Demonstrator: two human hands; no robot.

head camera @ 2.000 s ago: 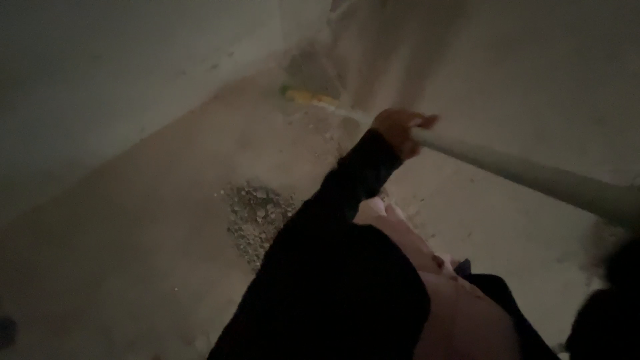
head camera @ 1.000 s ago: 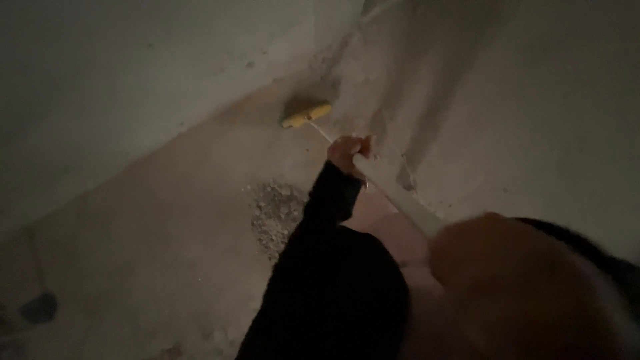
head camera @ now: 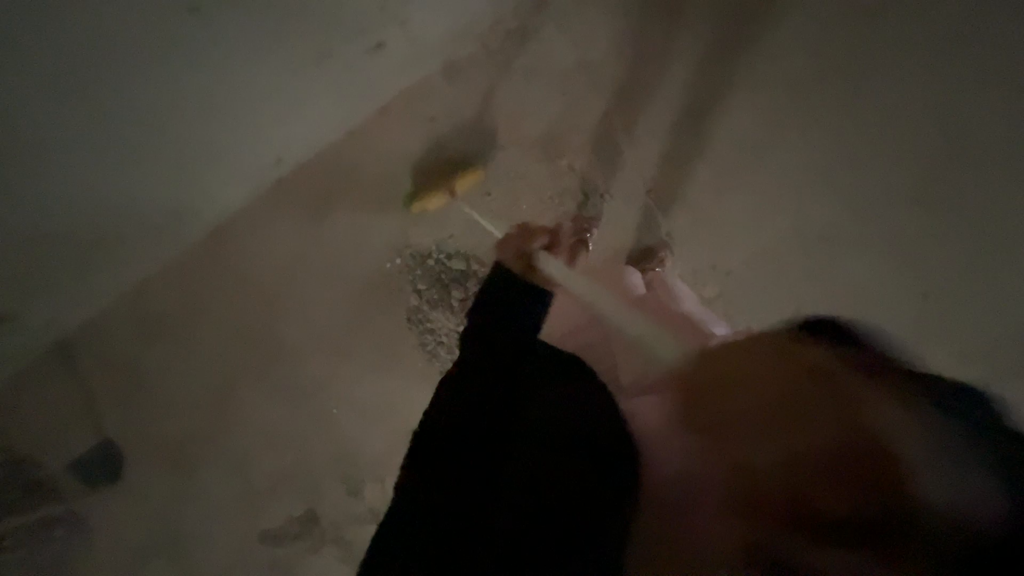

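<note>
A broom with a yellow head point(head camera: 446, 190) and a long pale handle reaches from the floor up toward the camera. My left hand point(head camera: 532, 250), in a black sleeve, is closed around the handle partway down. Large, close and blurred at the lower right, my right hand point(head camera: 792, 432) grips the upper end of the handle. The broom head rests on the dusty floor just beyond a pile of grey rubble point(head camera: 440, 296), part of which my left sleeve hides. The view is dim.
A pale wall point(head camera: 160, 112) meets the floor along a diagonal edge at the left. At the lower left lies a dark flat object point(head camera: 98, 462) that I cannot identify. A loose patch of debris point(head camera: 292, 528) is near the bottom. My feet point(head camera: 650, 256) stand right of the rubble.
The broom head has come away from the wall corner, nearer to the rubble pile. My right hand has come into view on the upper handle since the earliest frame.
</note>
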